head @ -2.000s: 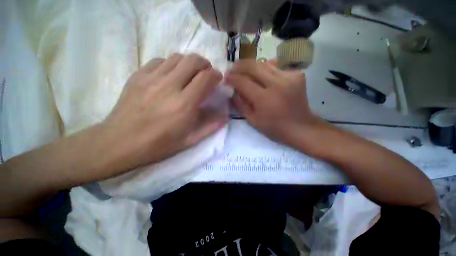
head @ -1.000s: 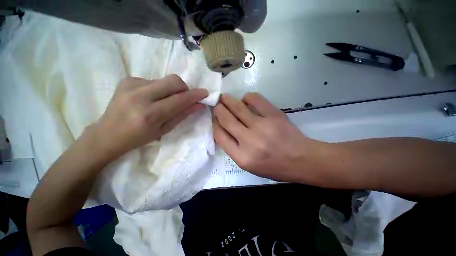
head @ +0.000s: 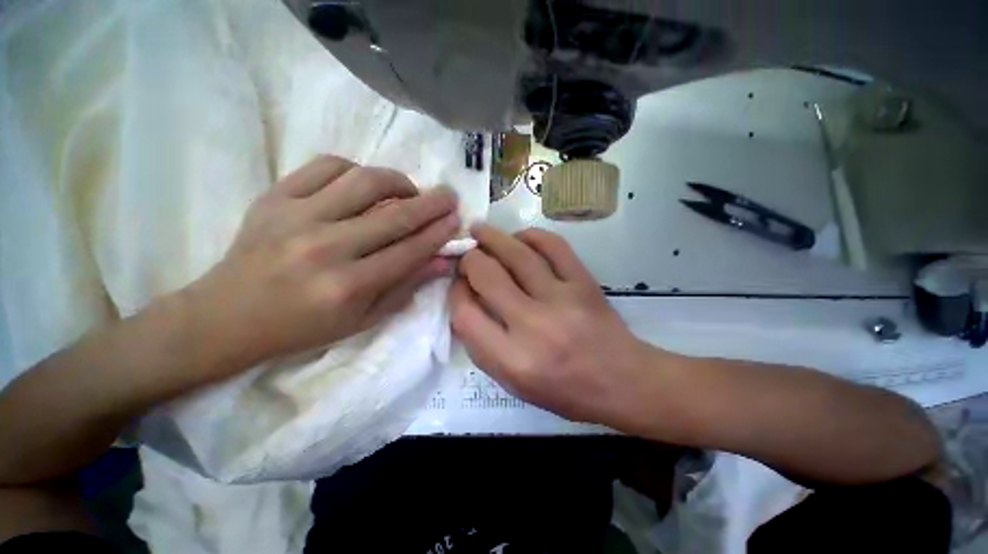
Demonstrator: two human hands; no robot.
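Observation:
A cream-white garment piece (head: 195, 141) lies in a large heap left of the needle and hangs over the table's front edge. My left hand (head: 336, 243) lies on the cloth and pinches its folded edge (head: 457, 247) between fingertips. My right hand (head: 542, 325) pinches the same edge from the right, its fingertips almost touching the left ones. The presser foot (head: 473, 150) is just above the hands, at the cloth edge. The needle itself cannot be made out. Both thumbs are partly hidden.
The machine head (head: 433, 54) hangs above, with a beige ribbed knob (head: 581, 188) below it. Black thread snips (head: 750, 216) lie on the bed at right, beside a pale thin stick (head: 847, 206). A dark round part (head: 943, 292) is far right. A printed ruler (head: 493, 395) runs along the front edge.
Since one second ago, the view has shifted, so the knob and snips appear elsewhere and the presser foot shows again. Both hands still pinch the folded edge, which looks narrower between the fingertips.

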